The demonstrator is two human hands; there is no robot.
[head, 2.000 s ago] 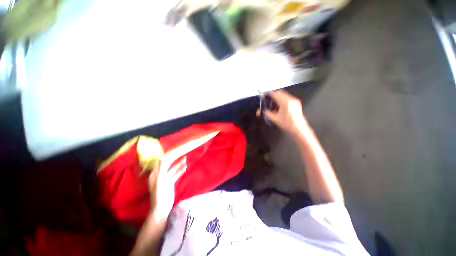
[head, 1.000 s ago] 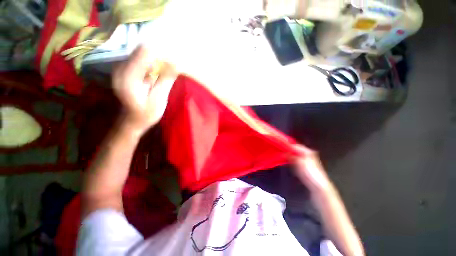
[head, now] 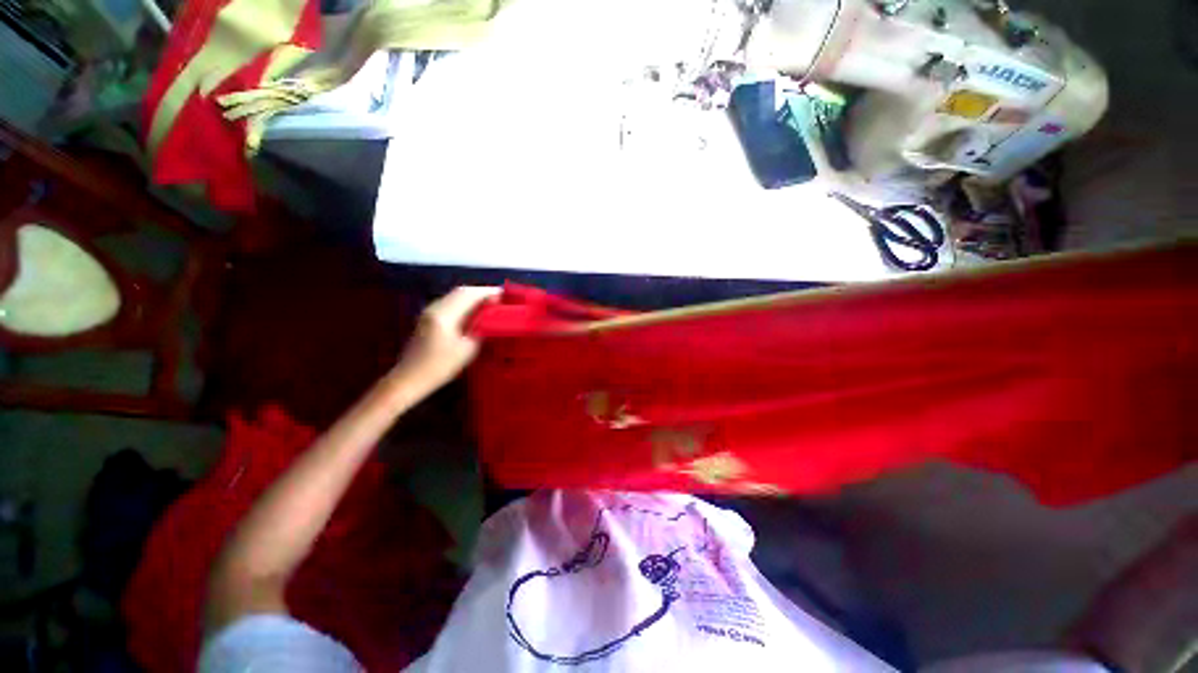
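A large red garment piece (head: 841,381) with a narrow yellow-gold top edge is stretched across the view in front of my lap, running out of the right edge. Pale yellowish marks show on its lower left part. My left hand (head: 453,329) grips its bunched upper left corner, just below the table's front edge. My right hand is not in view; only a dark, blurred part of the right arm shows at the lower right, and the cloth's right end is cut off.
A white table (head: 526,184) holds a JACK sewing machine (head: 985,99), a black phone (head: 773,134) and black-handled scissors (head: 907,237). Red and yellow-gold strips (head: 210,99) hang at the left table edge. A carved wooden chair (head: 125,355) and a red cloth heap (head: 237,526) are at left.
The red cloth has been pulled out wide to the right, and my right hand has left the view. My left hand has moved down and slightly right, still holding the cloth.
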